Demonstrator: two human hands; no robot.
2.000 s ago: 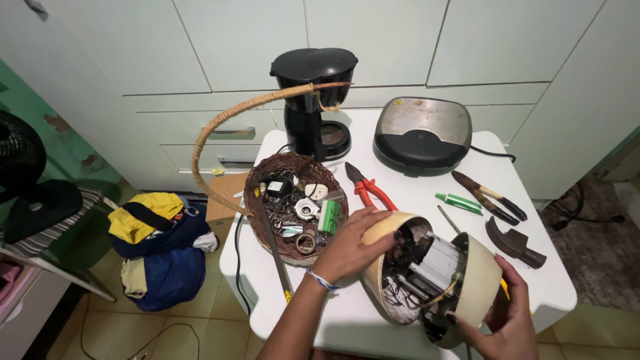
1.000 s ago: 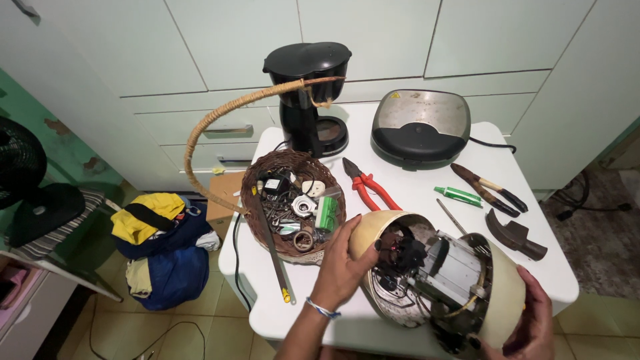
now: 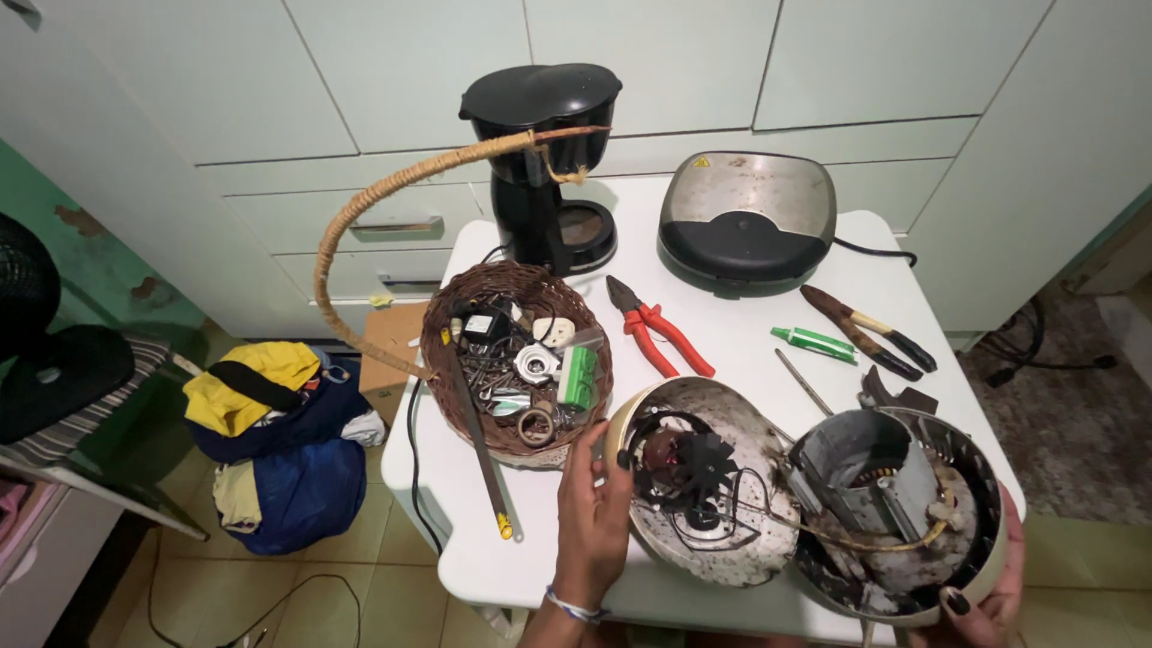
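Observation:
My left hand [image 3: 596, 517] grips the rim of a cream rounded housing half [image 3: 720, 540], which holds a small motor with a black fan wheel [image 3: 706, 463] and loose wires. The other housing half [image 3: 900, 607] is held at its right edge by my right hand [image 3: 985, 576]; a grey cylindrical duct [image 3: 864, 463] stands inside it. A cable runs between the two halves, and their inner faces are dirty. Just behind them lie a thin metal rod [image 3: 804, 382] and a hammer, mostly hidden by the right half. Red-handled pliers [image 3: 652, 328] rest behind the left half.
A wicker basket [image 3: 436, 324] of small parts, with a saw blade [image 3: 481, 450] across it, stands at left. Behind are a black coffee maker [image 3: 531, 171] and an electric grill [image 3: 747, 220]. A green tube [image 3: 814, 344] and worn snips [image 3: 868, 331] lie right on the white table [image 3: 504, 571].
The two housing halves have been spread apart and opened out flatter, so their insides face up. My right hand has moved outward with the right half, which now covers much of the hammer.

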